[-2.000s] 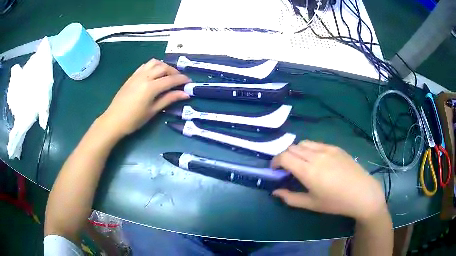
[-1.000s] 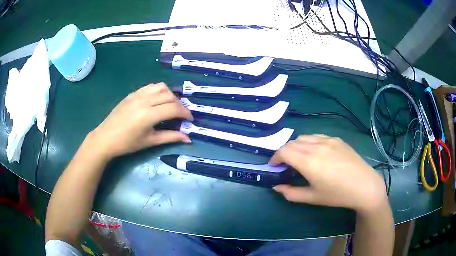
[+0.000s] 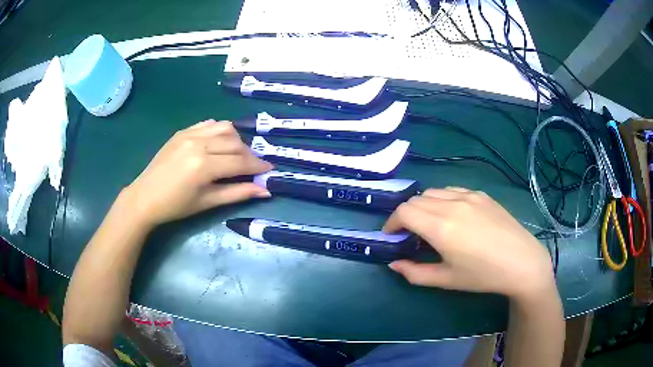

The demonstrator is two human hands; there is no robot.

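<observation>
Several white-and-black 3D pens lie in a row on the green bench top, tips to the left. My right hand [image 3: 465, 247] holds the tail end of the nearest pen [image 3: 308, 237], whose dark side shows a small lit display. My left hand [image 3: 197, 172] grips the tip end of the pen behind it [image 3: 336, 191], which also shows a lit display; its tip is hidden by my fingers. The other pens, the third [image 3: 329, 157], the fourth [image 3: 333, 125] and the farthest [image 3: 315, 91], lie white side up. Black cables run from their tails.
A perforated white panel [image 3: 322, 57] with black cables [image 3: 501, 50] lies at the back. At the right are a clear filament coil [image 3: 534, 179], scissors [image 3: 613, 236] and a brown carton [image 3: 642, 287]. A light blue container [image 3: 99, 75] and white cloth [image 3: 36, 147] are at the left.
My left hand has moved from the fourth pen down to the second, which has turned from white side up to display side showing. The nearest pen's display now shows more clearly. My right hand stays there.
</observation>
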